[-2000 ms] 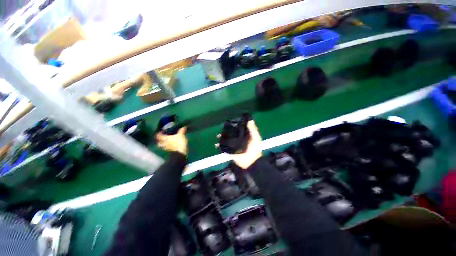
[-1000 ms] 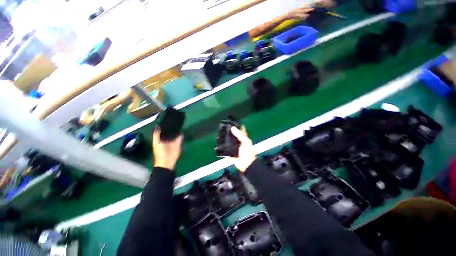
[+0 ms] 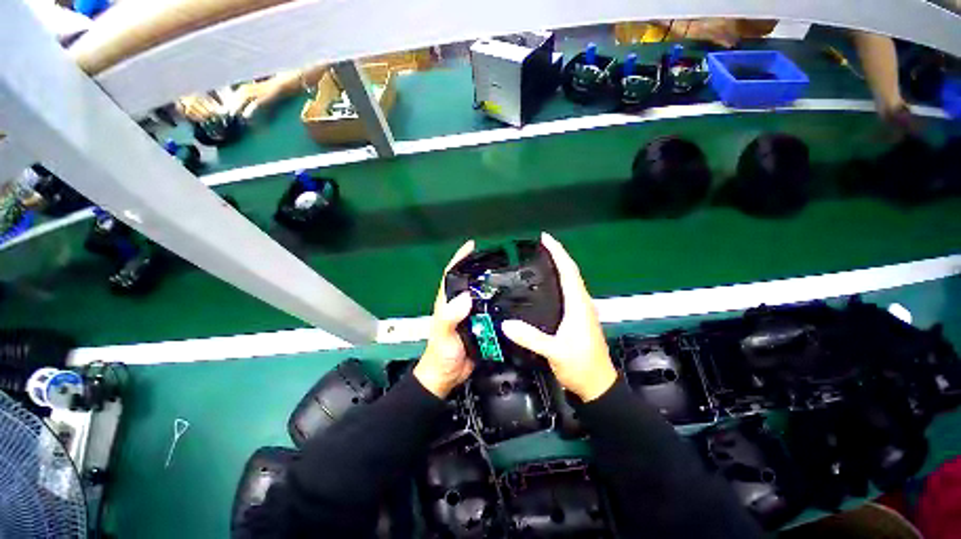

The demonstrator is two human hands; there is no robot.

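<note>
A part-assembled unit (image 3: 518,282), a rounded black body, is held over the near edge of the green belt. A small green circuit board (image 3: 487,336) shows on its near left side. My left hand (image 3: 451,342) grips its left side, with the thumb beside the board. My right hand (image 3: 577,342) grips its right side, with the thumb on the near face. The palms and the unit's underside are hidden. Black housing shells (image 3: 510,400) lie open side up on the bench below my hands, partly covered by my sleeves.
The green conveyor (image 3: 422,232) carries rounded black units (image 3: 670,176) and a blue-topped unit (image 3: 307,199). A pale metal post (image 3: 200,200) slants across the left. A fan (image 3: 37,474), a thin wire tool (image 3: 177,440) and a blue bin (image 3: 756,79) are also in view.
My hands, apart with a black piece in each, have come together on one black unit. The circuit board now shows. The view has turned, and more of the bench's left side is visible.
</note>
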